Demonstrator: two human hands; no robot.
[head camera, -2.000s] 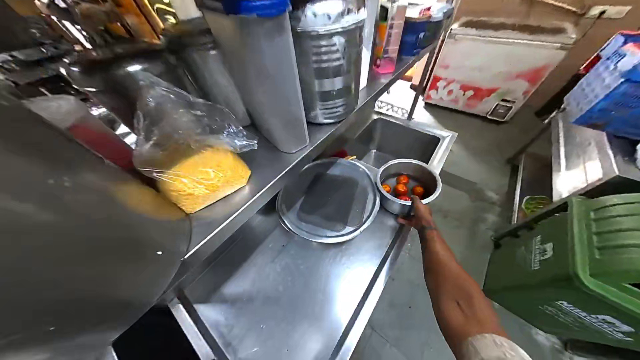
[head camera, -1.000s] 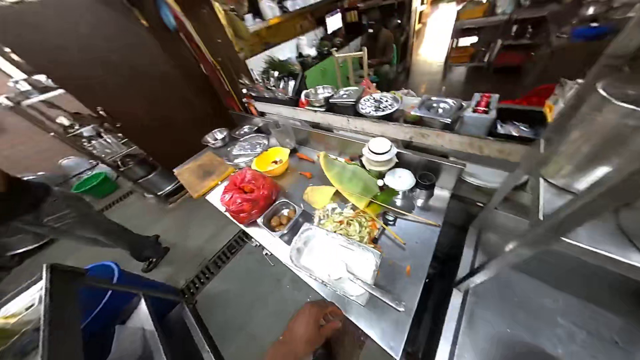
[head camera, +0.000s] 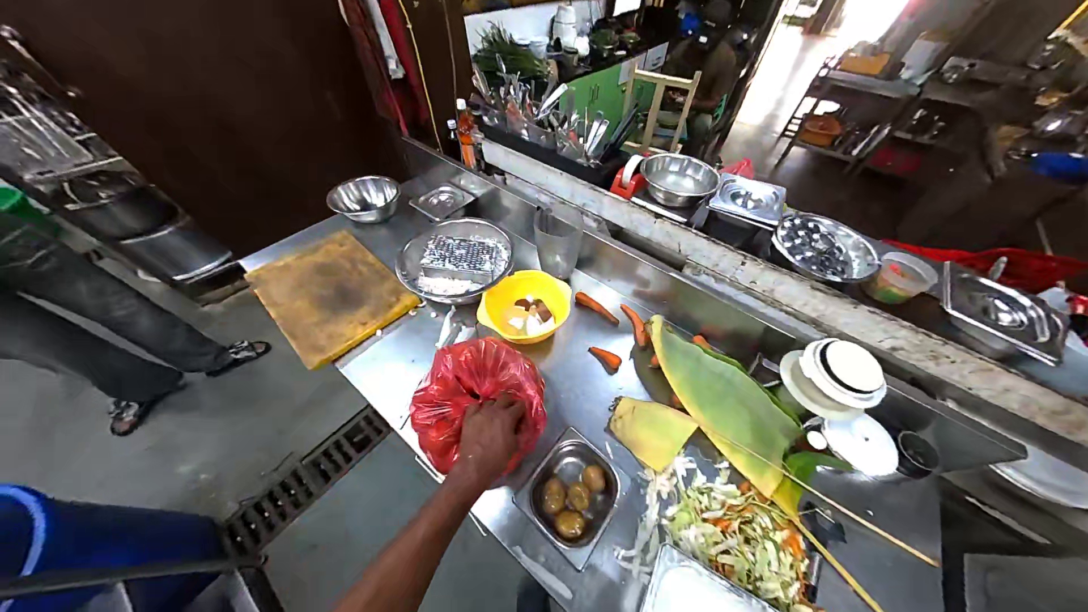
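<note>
My left hand reaches up from the bottom and grips the top of a bulging red plastic bag; its fingertips are partly hidden in the folds. My right hand is out of view. A steel tray with several round brown items stands right of the bag. Behind the bag sits a yellow bowl holding brown and white pieces. Carrots lie to its right, near a large green leaf and a pile of shredded vegetables. A box grater lies in a steel bowl.
A worn cutting board overhangs the steel table's left end. White dishes are stacked at the right. Steel bowls and pans line the ledge. A person's legs stand at the left, beyond a floor drain.
The view has swung from the sink counter to this table. One second ago my left hand was at the table's front edge with the bag untouched; now it is on the bag.
</note>
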